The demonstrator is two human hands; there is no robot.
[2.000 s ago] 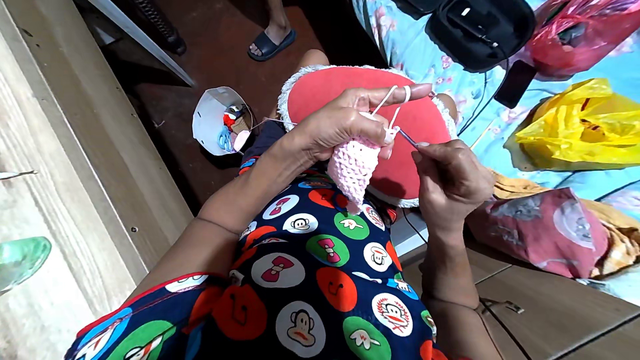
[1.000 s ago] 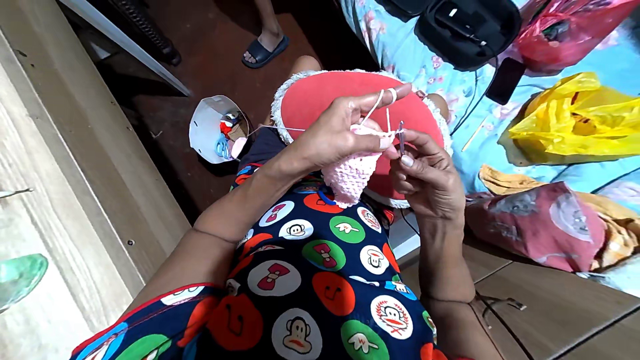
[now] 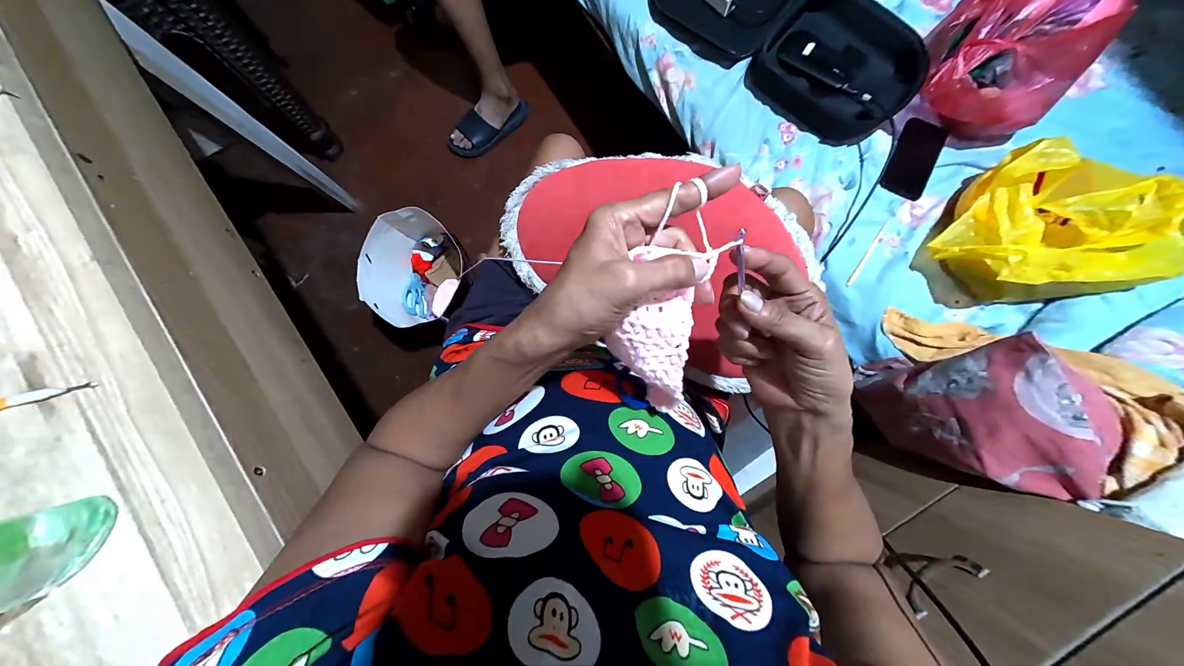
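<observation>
My left hand (image 3: 615, 268) pinches the top edge of a pale pink crocheted piece (image 3: 655, 342), which hangs down in a point over my lap. Pink yarn (image 3: 700, 208) loops around the raised index finger of that hand. A slim crochet hook (image 3: 741, 264) is held upright between thumb and fingers of my right hand (image 3: 782, 324), and a yarn loop runs from its tip to the piece. Beneath both hands lies a round red cushion (image 3: 573, 208) with a white fringe. A strand of yarn stretches left to a white container (image 3: 393, 268) holding scissors and small items.
At right, a bed with a blue floral sheet (image 3: 754, 129) bears an open black case (image 3: 837, 69), a phone (image 3: 914, 159), red (image 3: 1027, 74) and yellow (image 3: 1064, 231) plastic bags, and a pink cloth bundle (image 3: 999, 416). A wooden surface (image 3: 65, 444) is at left. Another person's sandalled foot (image 3: 495, 111) rests on the floor.
The hook in my right hand was slanted at first and now stands upright, drawn slightly away from the piece with a loop on it. My left hand keeps its hold.
</observation>
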